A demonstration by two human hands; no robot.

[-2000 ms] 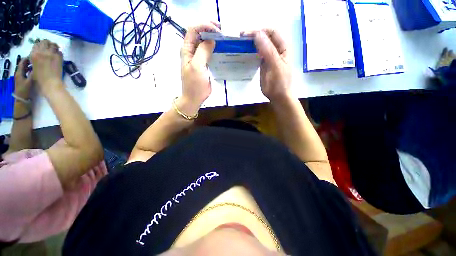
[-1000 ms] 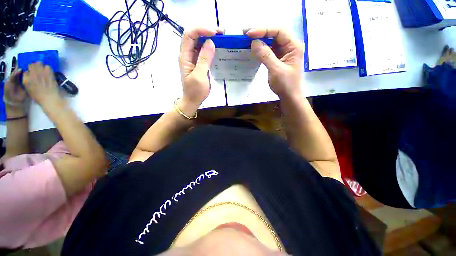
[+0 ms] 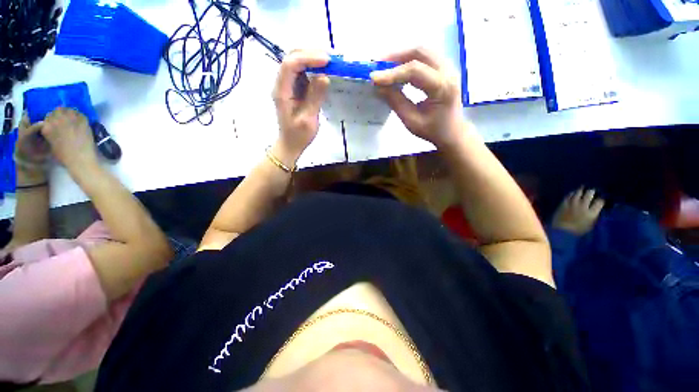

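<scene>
A flat retail box (image 3: pixel 355 104) with a white face and a blue end (image 3: pixel 351 69) is held over the table seam, its blue edge facing up. My left hand (image 3: pixel 300 96) grips its left end with thumb and fingers. My right hand (image 3: pixel 426 93) pinches the right end of the blue edge between thumb and index finger. Both hands are bare. The white face blends into the bright table, so its lower outline is unclear.
White boxes with blue edges (image 3: pixel 502 53) lie at the right. Tangled black cords (image 3: pixel 207 73) and a blue stack (image 3: pixel 111 37) are left. A black cable pile (image 3: pixel 27 38) is far left. A person's hands (image 3: pixel 65 134) hold a blue piece. Another person's hand (image 3: pixel 580 212) is right.
The box's blue edge has tilted slightly, and my right fingers have shifted along it. The left person's blue piece has moved slightly. The right person's hand has moved off the table, down toward the lap.
</scene>
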